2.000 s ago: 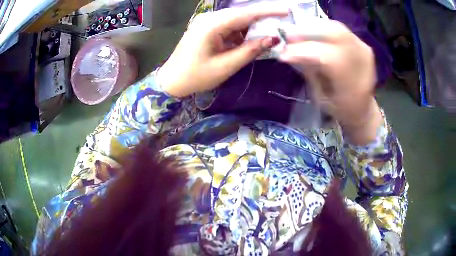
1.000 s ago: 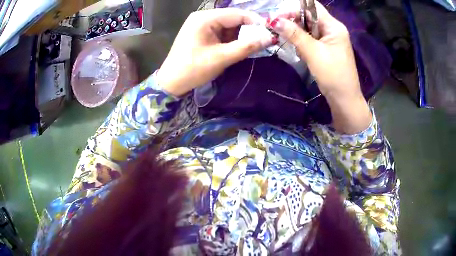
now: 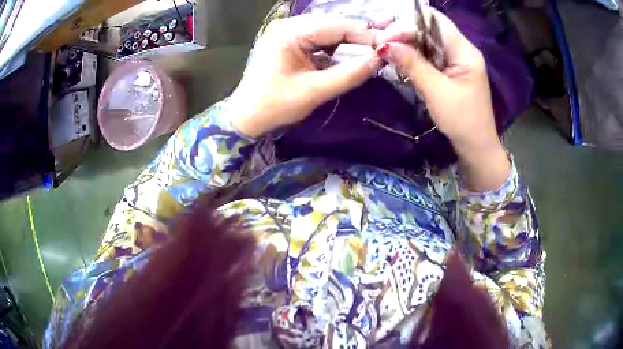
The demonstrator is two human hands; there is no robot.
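Observation:
The dark purple garment [image 3: 341, 133] lies across the lap, with a pale angled line [image 3: 403, 135] on its front. White lining [image 3: 355, 52] shows between my hands. My left hand [image 3: 300, 68] pinches the garment's edge at the white lining between thumb and fingers. My right hand [image 3: 451, 88] has thumb and fingertips closed against the left fingertips, and the thread snips [image 3: 428, 31] are kept in its palm, pointing up. What lies between the fingertips is too small to tell; no needle can be made out. A fine loose thread [image 3: 331, 112] hangs below my left hand.
A translucent pink bin [image 3: 130, 105] stands on the green floor at left. Above it is a tray of small spools [image 3: 150, 35]. A wooden table edge [image 3: 82, 22] is at the upper left. Dark panels with blue edges stand at both sides.
My right hand moved in from a blurred position at right, and its fingertips now meet the left ones. A dark thread seen between the hands one second ago no longer shows clearly.

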